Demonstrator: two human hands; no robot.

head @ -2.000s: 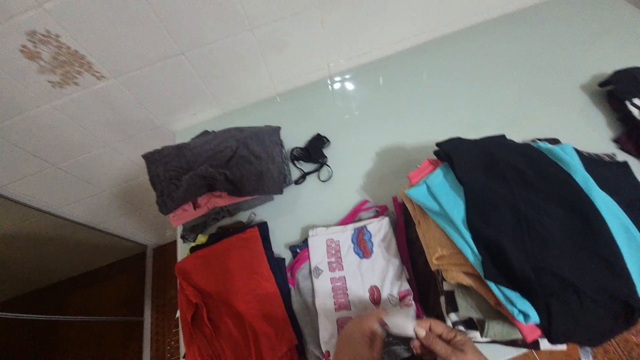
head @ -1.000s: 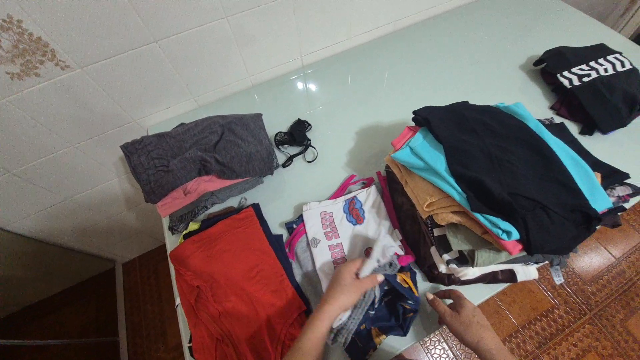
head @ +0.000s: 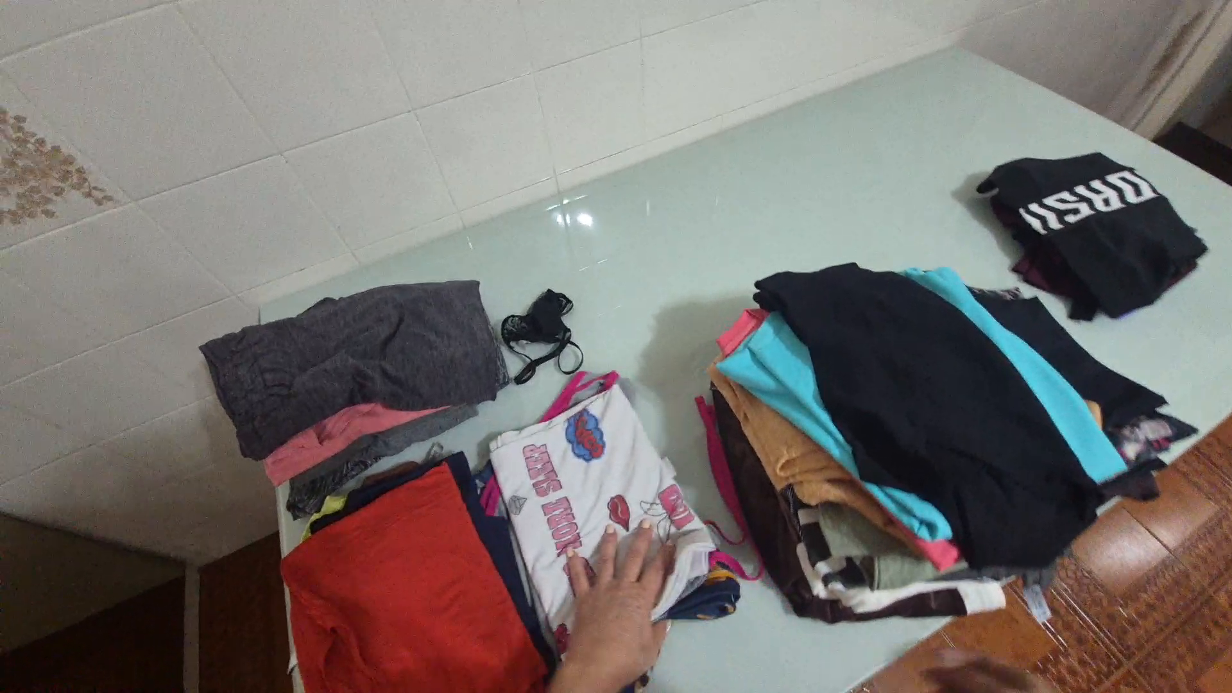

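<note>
My left hand (head: 616, 602) lies flat, fingers spread, on a folded white printed garment (head: 587, 481) with pink lettering and lip prints, which tops a small pile. Navy patterned cloth (head: 707, 597) shows under its lower right edge. My right hand (head: 977, 674) is a dark blur at the bottom edge, over the floor beside the table; its fingers cannot be made out. Left of the white garment lies a red garment (head: 414, 587) on a pile. A black garment (head: 943, 404) covers a larger pile with turquoise (head: 789, 375) and tan cloth (head: 799, 452) on the right.
A grey garment (head: 366, 356) tops a pile near the tiled wall (head: 337, 144). A small black strappy garment (head: 542, 332) lies beside it. Folded black clothing with white lettering (head: 1097, 226) sits at the far right of the glossy pale table (head: 818, 183). Brown floor tiles (head: 1145, 539) border the table.
My left hand has gone from bunched cloth at the pile's lower edge to lying flat on the white garment. My right hand has moved right, away from the small pile.
</note>
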